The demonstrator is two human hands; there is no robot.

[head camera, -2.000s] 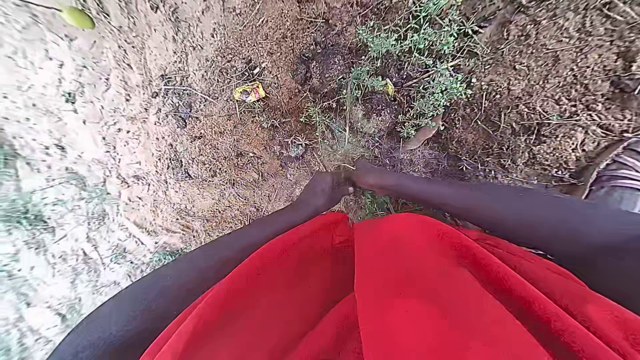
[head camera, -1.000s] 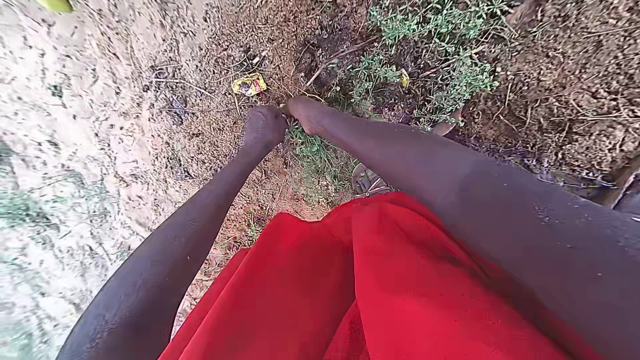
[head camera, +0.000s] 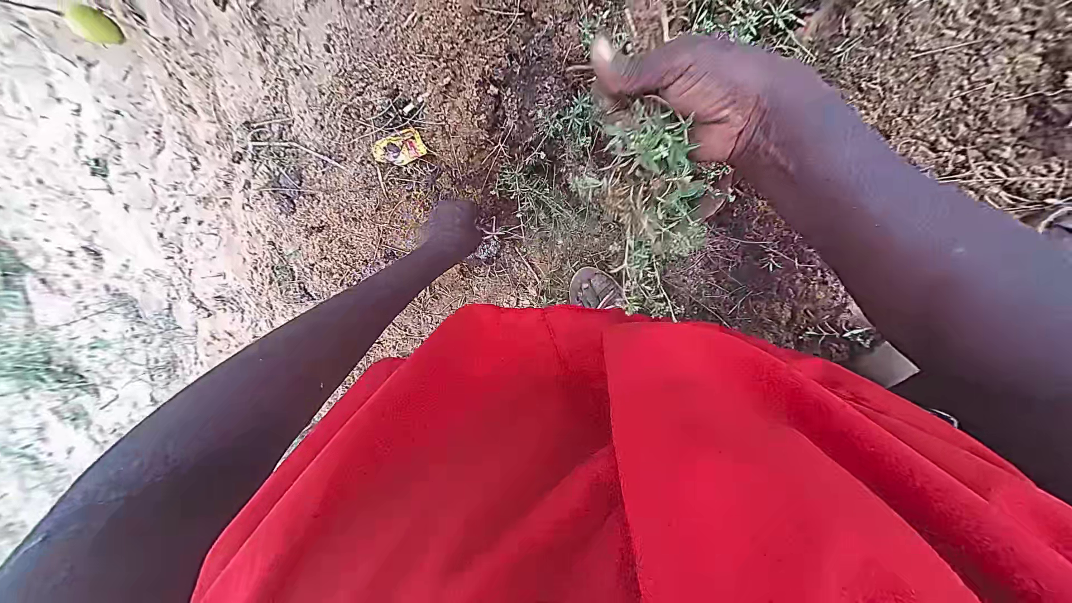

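Note:
My right hand is raised at the upper right, its fingers curled around a leafy green weed whose stems and leaves hang below the palm. Some brown stalks show just above the fingers. Low over the soil at centre left, my left hand is closed into a fist near small dry stems; whether it grips anything cannot be made out. A yellow printed wrapper lies on the ground just above that fist.
A green fruit is at the top left, over pale ground. More low weeds grow at the top right. One sandalled foot shows at the hem of the red garment. Dry plant litter covers the soil at right.
My hands were together near the wrapper a second ago and are now apart. The right one has moved to the upper right and now has the weed in it.

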